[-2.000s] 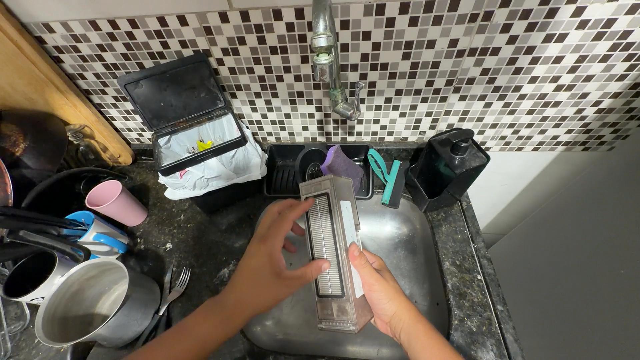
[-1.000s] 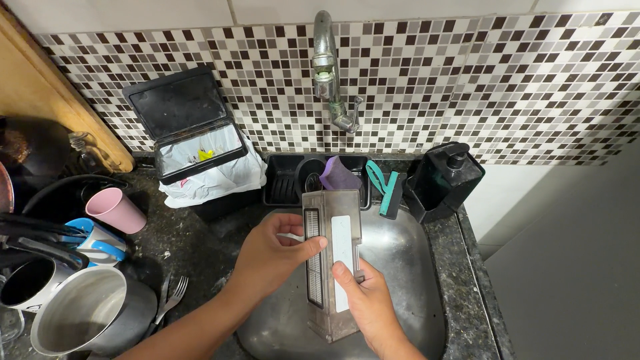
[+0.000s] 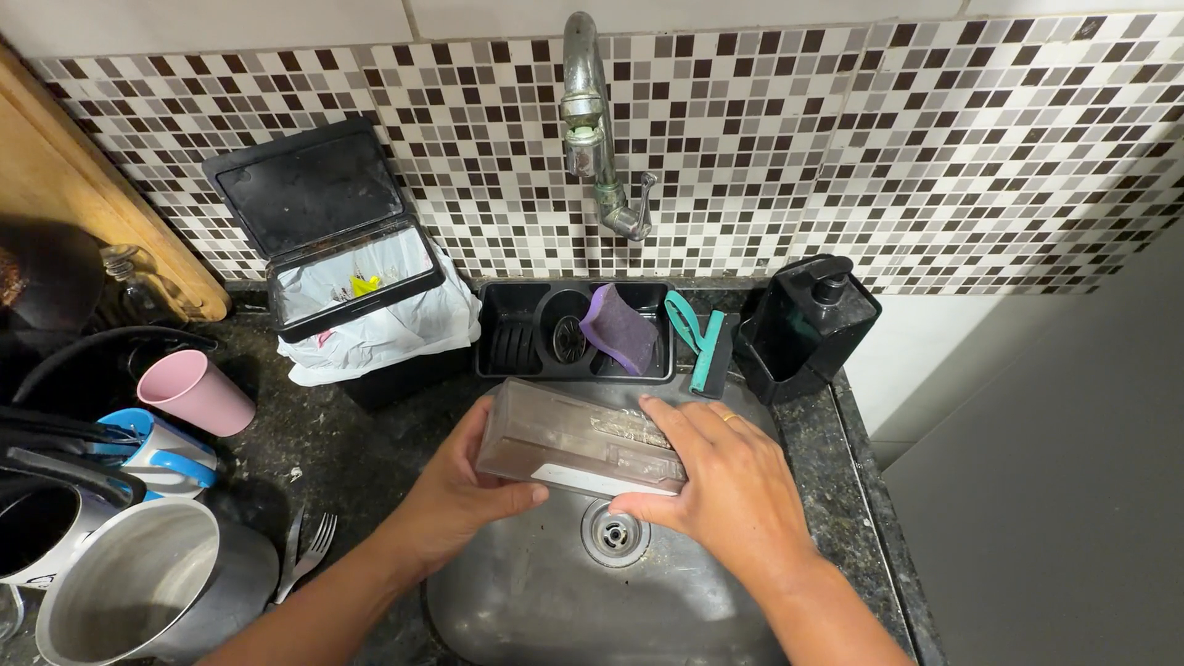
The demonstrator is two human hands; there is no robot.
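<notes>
A translucent smoky plastic dust bin, like one from a robot vacuum (image 3: 564,430), lies sideways between my hands above the steel sink (image 3: 592,592). My left hand (image 3: 462,486) grips its left end, thumb along the lower edge. At the right end, my right hand (image 3: 731,472) holds it with fingers over the top and thumb below. Greyish dirt shows inside, near my right fingers, and a white strip runs along the near side. The sink drain (image 3: 615,532) is visible just below the bin. The pleated filter is not in sight.
Behind the sink stand a faucet (image 3: 592,120), a black caddy (image 3: 513,333) with a purple sponge (image 3: 622,331), a teal squeegee (image 3: 708,356) and a black soap dispenser (image 3: 805,324). Left are an open lined waste bin (image 3: 370,351), a pink cup (image 3: 196,393), a metal pot (image 3: 231,573) and a fork (image 3: 310,555).
The dust bin has turned from upright to lying sideways. The filter side, facing me earlier, is now out of view. My hands have shifted to its two ends.
</notes>
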